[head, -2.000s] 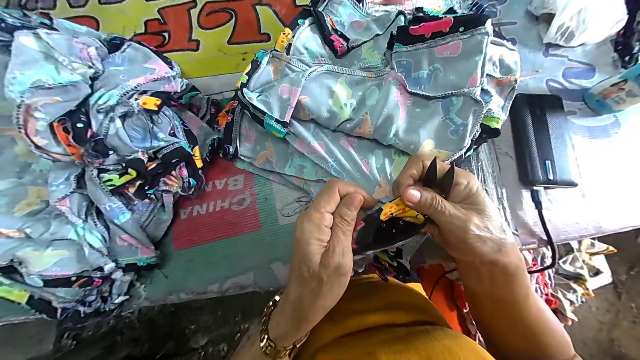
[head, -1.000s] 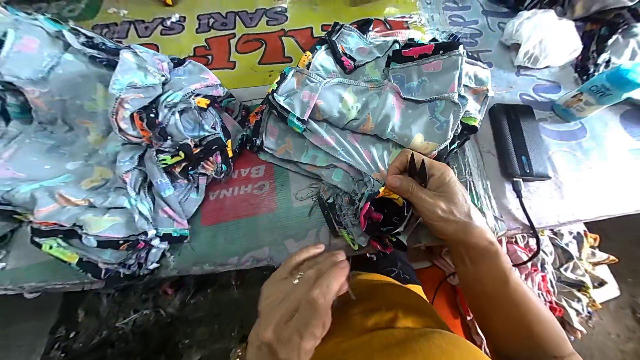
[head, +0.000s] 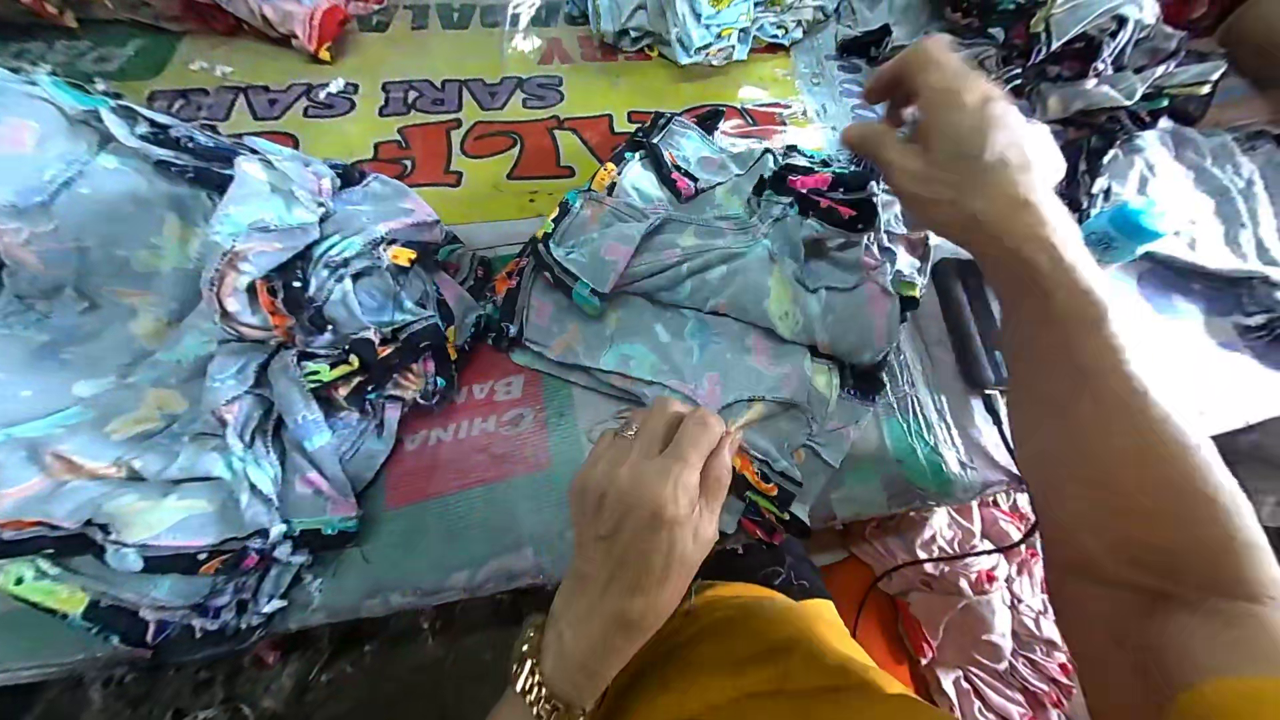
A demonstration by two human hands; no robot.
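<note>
My left hand (head: 655,480) pinches the near edge of a grey printed garment (head: 700,330) in the middle pile, close to the table's front edge. Black bands with coloured prints show along the garments' edges. Raised above the far right of that pile is my right hand (head: 945,135), blurred, its thumb and fingers apart. I see nothing clearly between its fingers, and the dark pointed snips of the earlier views cannot be made out. A larger heap of like grey garments (head: 120,300) lies at the left.
A black power bank (head: 968,320) with a cable lies beside my right forearm. A blue-capped bottle (head: 1125,230) and more grey cloth (head: 1190,190) are at the right. Light blue printed cloth (head: 700,30) lies at the back. Pink cloth (head: 985,600) sits below the table's front edge.
My right hand has moved from the near edge of the middle pile up toward the far right. My left hand has come up from my lap onto the garment. The view has shifted.
</note>
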